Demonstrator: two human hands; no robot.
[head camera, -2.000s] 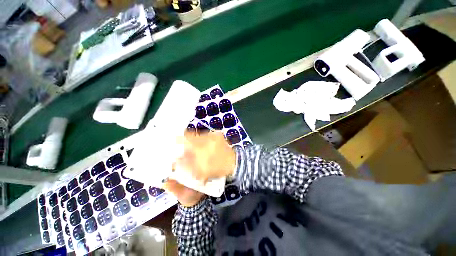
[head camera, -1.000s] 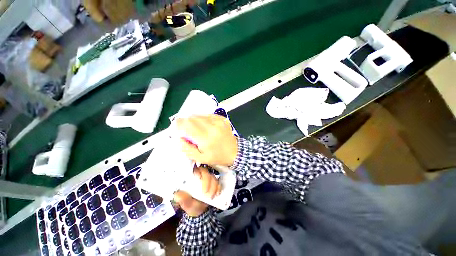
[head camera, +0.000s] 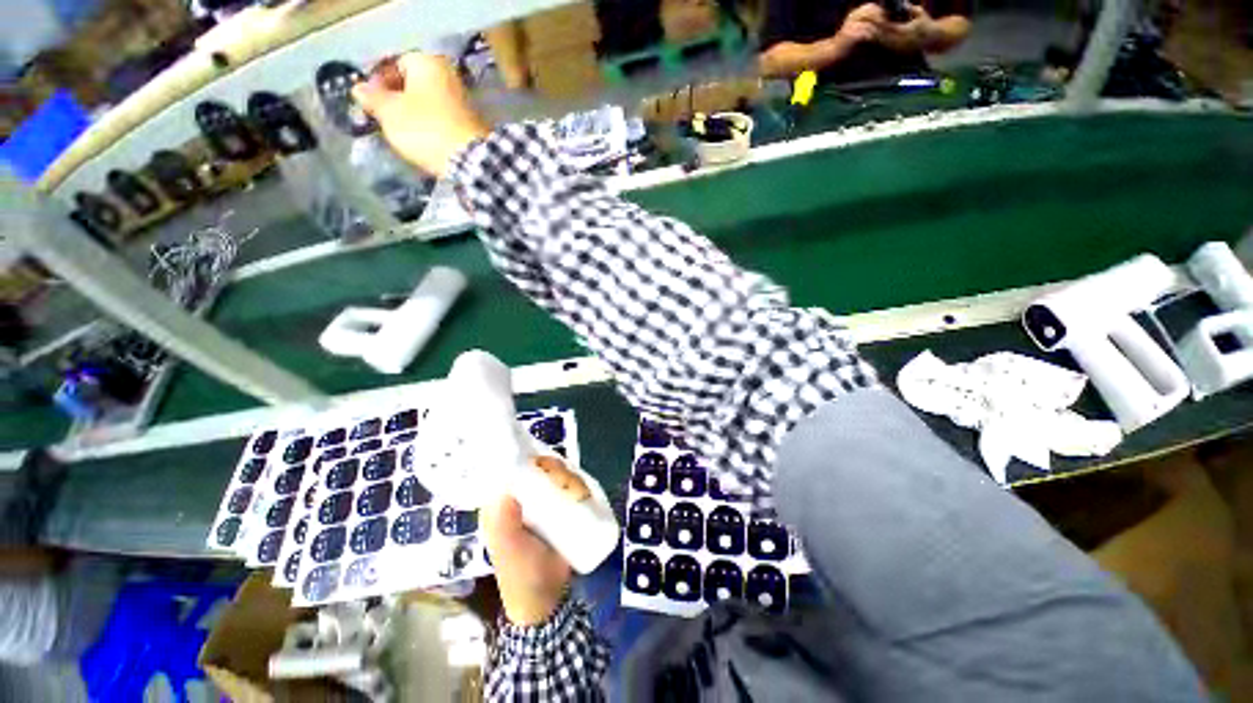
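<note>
My left hand (head camera: 529, 543) grips a white appliance body (head camera: 474, 412) by its handle, above the label sheets. My right hand (head camera: 419, 110) is raised at the overhead shelf edge. Its fingertips pinch the edge of a loose black label (head camera: 340, 99), the nearest in a row there; whether the label is off the shelf edge cannot be told. A fanned stack of label sheets (head camera: 364, 497) lies left of and beneath the body. Another label sheet (head camera: 704, 538) lies to its right, partly hidden by my right sleeve.
A crumpled white cloth (head camera: 1010, 401) lies right on the ledge beside white bodies (head camera: 1120, 343). Another body (head camera: 396, 323) is on the green belt (head camera: 879, 227). A box of white parts (head camera: 241, 639) is low left. A person's hands (head camera: 886, 25) show opposite. A tub (head camera: 721, 137) stands across the belt.
My right hand has left the white body and moved up and left to the shelf edge. My left hand still holds the body. The view has shifted, showing the shelf.
</note>
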